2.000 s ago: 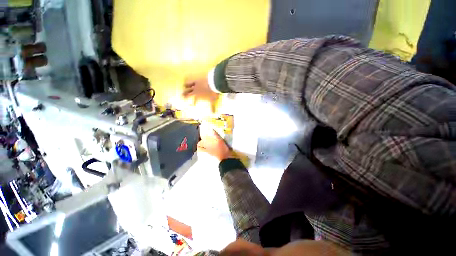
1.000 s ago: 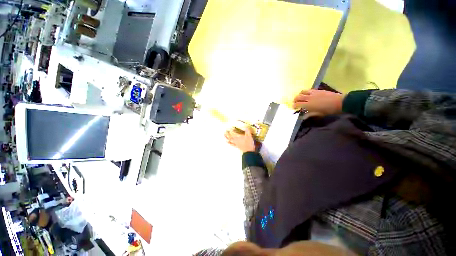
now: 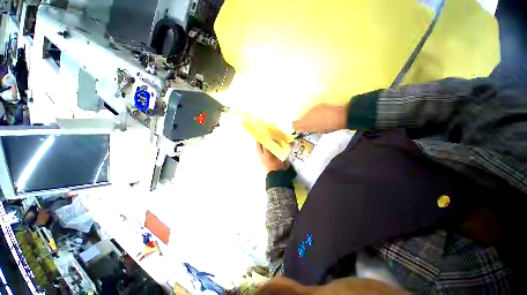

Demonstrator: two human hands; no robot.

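Observation:
A large yellow fabric panel (image 3: 358,46) spreads across the top, washed out by glare near the machine. A narrow yellow strip (image 3: 267,137) runs from the needle area towards the wearer. My left hand (image 3: 271,160) holds the strip from below, its fingers partly under it. My right hand (image 3: 321,118) is above the strip's near end, fingers closed around a small dark tool, probably thread snips (image 3: 299,136). The machine head's dark cover (image 3: 193,115) with a red logo is left of the strip. A brass-coloured metal piece (image 3: 303,149) lies beside the strip's end. Glare hides the needle.
A control screen (image 3: 58,161) stands at the left. A reddish-brown card (image 3: 156,226) and small coloured items lie on the white table below. A grey table edge (image 3: 419,49) crosses the yellow fabric at upper right. The wearer's dark apron (image 3: 370,201) fills the lower right.
My right hand has moved left from the table edge to the strip, bringing the dark tool. The strip's near end now shows raised over my left hand. The view has shifted slightly.

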